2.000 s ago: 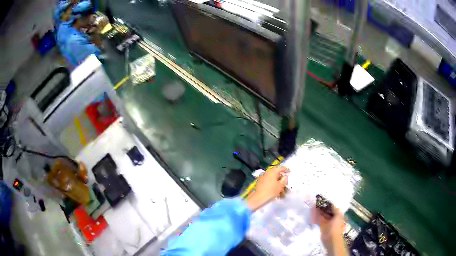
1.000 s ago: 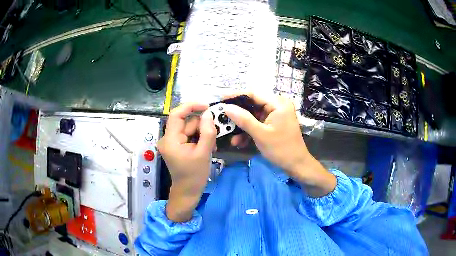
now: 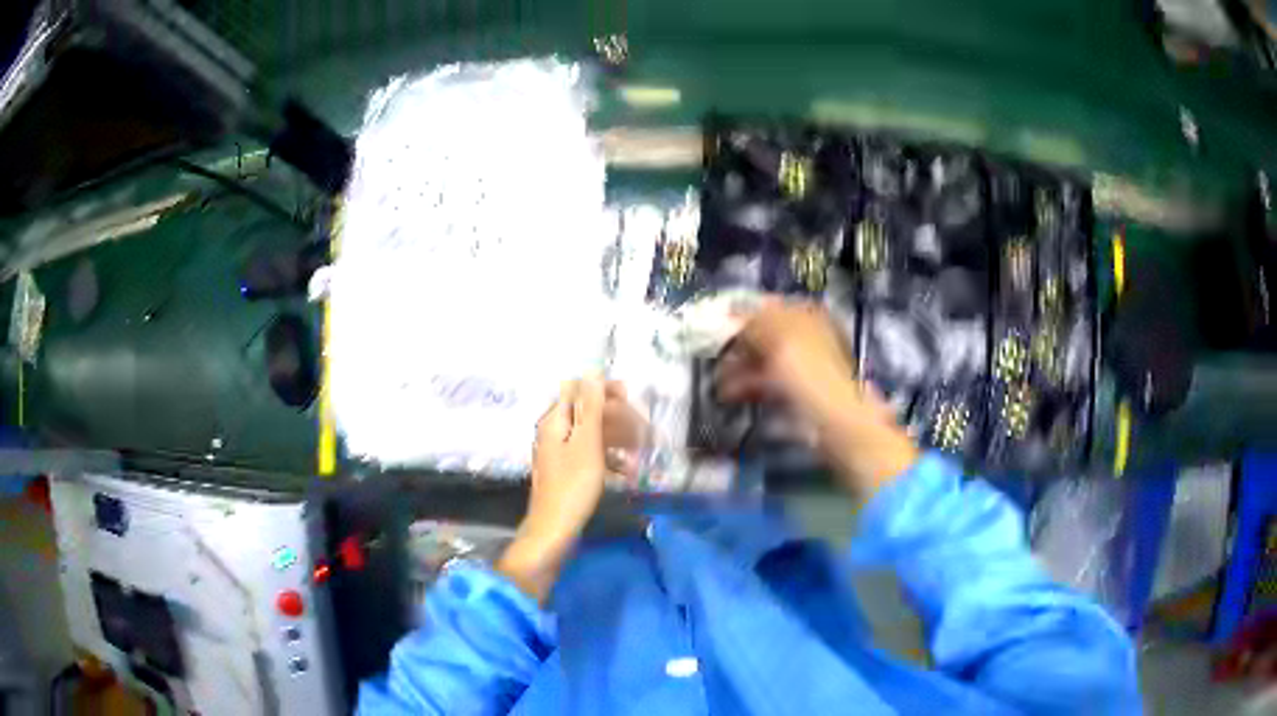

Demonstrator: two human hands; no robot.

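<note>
My left hand (image 3: 571, 445) is over the near right corner of the bright white plastic-wrapped stack (image 3: 469, 266), its fingers blurred; what they hold cannot be told. My right hand (image 3: 791, 367) is between the clear tray (image 3: 658, 378) and the glossy black blister tray (image 3: 917, 329), fingers curled and blurred. A crumpled pale piece (image 3: 712, 325) shows beside its fingertips; whether it is held cannot be told. Several gold-ringed parts (image 3: 871, 245) sit in the black tray. The white cover and dark part are not clearly visible.
The white-topped machine (image 3: 210, 560) with a red button (image 3: 290, 603) is at lower left. A dark rounded object (image 3: 291, 357) lies left of the stack on the green bench. Yellow tape (image 3: 328, 420) runs along the stack's left side. A monitor (image 3: 126, 84) stands at upper left.
My hands have moved apart from the white-covered part they held together. My right hand has moved to the trays, my left to the stack's near corner. The view has shifted right.
</note>
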